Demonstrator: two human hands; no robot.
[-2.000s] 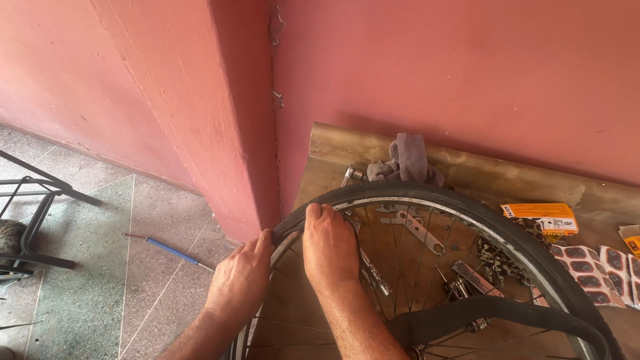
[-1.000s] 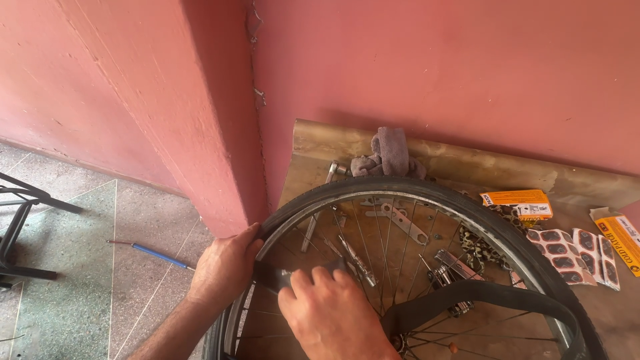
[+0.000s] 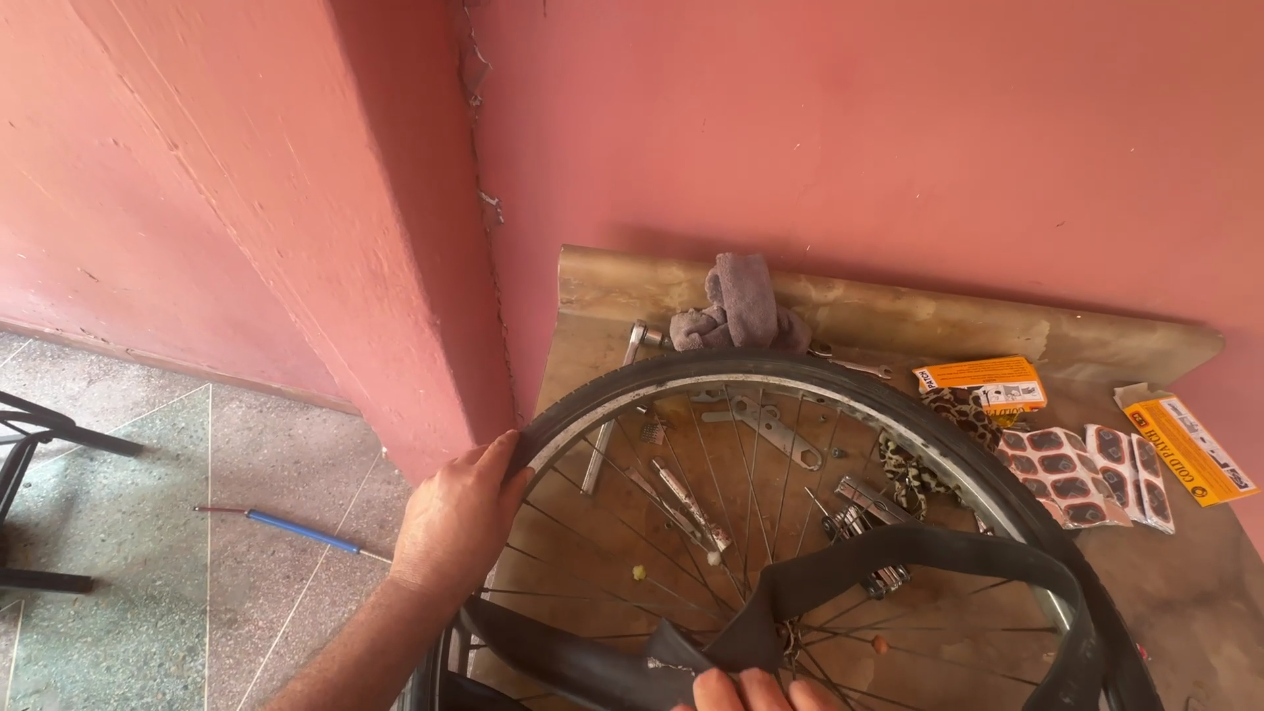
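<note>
A spoked bicycle wheel with a black tire (image 3: pixel 736 363) stands tilted in front of me. My left hand (image 3: pixel 459 513) grips the tire and rim at the wheel's upper left. Across the spokes hangs a flat black inner tube (image 3: pixel 928 546), which loops from the rim's right side to its left. At the bottom edge, my right hand (image 3: pixel 755 689) is only partly in view, its fingers at the tube near a pale mark on the rubber; the frame cuts off the rest of that hand.
Behind the wheel, the table (image 3: pixel 583 346) bears a grey cloth (image 3: pixel 743 301), a socket wrench (image 3: pixel 598 456), a flat spanner (image 3: pixel 780 434), a multi-tool (image 3: pixel 869 523), patch sheets (image 3: pixel 1066 474) and yellow patch boxes (image 3: pixel 1190 444). A blue pump (image 3: pixel 301 531) lies on the floor, left, near a black metal frame (image 3: pixel 74 430).
My right hand has moved from the rim down to the bottom edge. More of the inner tube now shows across the spokes at lower left. My left hand stays on the tire.
</note>
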